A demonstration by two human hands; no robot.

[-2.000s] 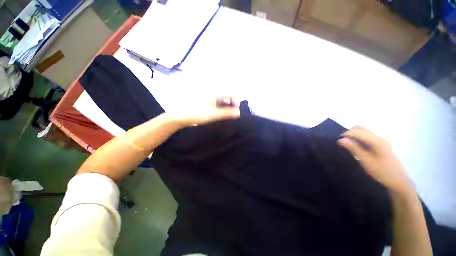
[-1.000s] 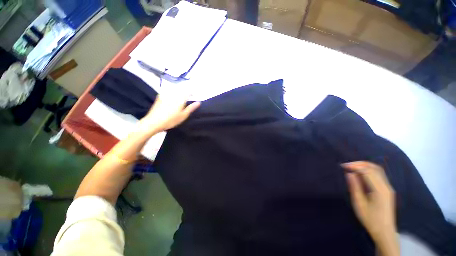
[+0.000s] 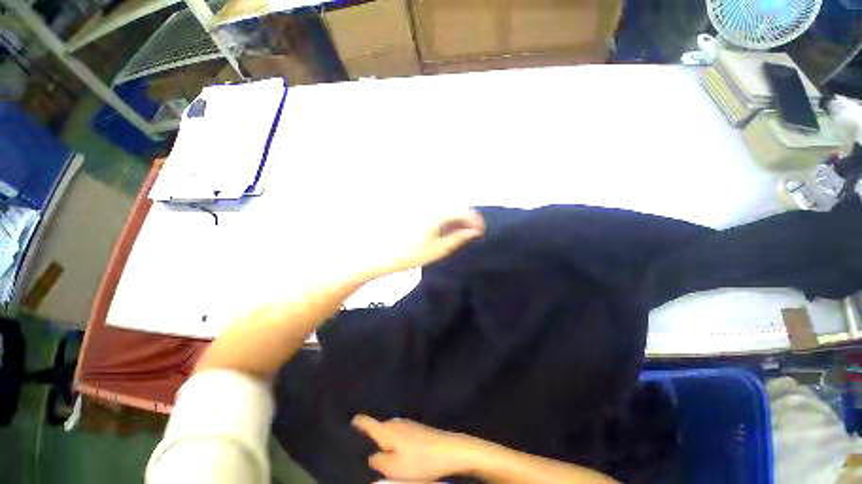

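Observation:
The black garment [image 3: 529, 312] lies bunched over the white table's near edge, with one sleeve [image 3: 737, 255] stretched to the right. My left hand [image 3: 458, 230] is at the garment's upper edge, fingers curled on the cloth. My right hand [image 3: 406, 449] is low on the garment near the frame's bottom, index finger extended and the others bent. Its palm is hidden, so I cannot tell if it holds anything. No embroidery shows.
A clipboard of papers [image 3: 222, 142] lies on the white table [image 3: 491, 123] at left. An orange-red crate [image 3: 142, 364] is at left, a blue crate [image 3: 723, 421] at lower right. A phone [image 3: 791, 96] rests on a stack at right, near a fan [image 3: 764, 17].
The view has swung right. The garment, spread flat with its neck opening visible before, is now turned and bunched. My left hand has moved from the sleeve side to its upper edge; my right hand is lower.

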